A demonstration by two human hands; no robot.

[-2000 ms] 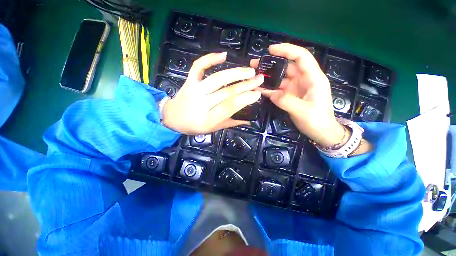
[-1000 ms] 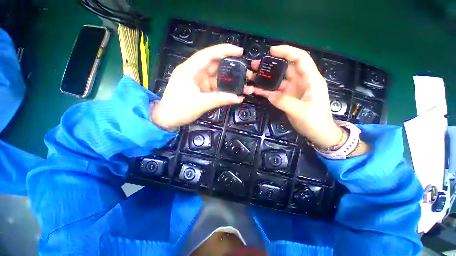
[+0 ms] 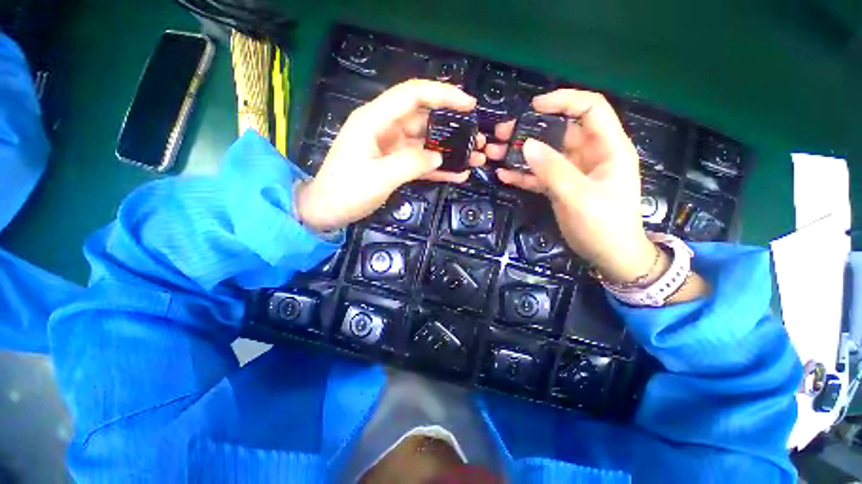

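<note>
My left hand [image 3: 373, 156] holds a smartwatch body [image 3: 451, 135] by its edges, screen up, with small white and red text. My left thumb lies at its lower edge. My right hand [image 3: 595, 175] holds a second smartwatch body [image 3: 541, 130], also lit with white and red text; my right thumb lies over its screen. The two bodies are side by side, apart, above the black blister tray [image 3: 591, 312]. Many tray pockets hold watch units, several showing a ringed back cover. My hands hide part of the tray's upper middle.
A smartphone [image 3: 166, 100] lies left of the tray. A bundle of cream and yellow strips [image 3: 253, 90] stands between them, with black cables [image 3: 236, 13] above. White paper sheets [image 3: 811, 274] and loose watches [image 3: 829, 392] are at the right. Another person's blue sleeve [image 3: 19, 132] is at the left edge.
One second ago both screens showed uncovered; now my right thumb is on the right one. Two seconds ago my left hand's fingers were extended beside the right-hand unit, with no second unit visible.
</note>
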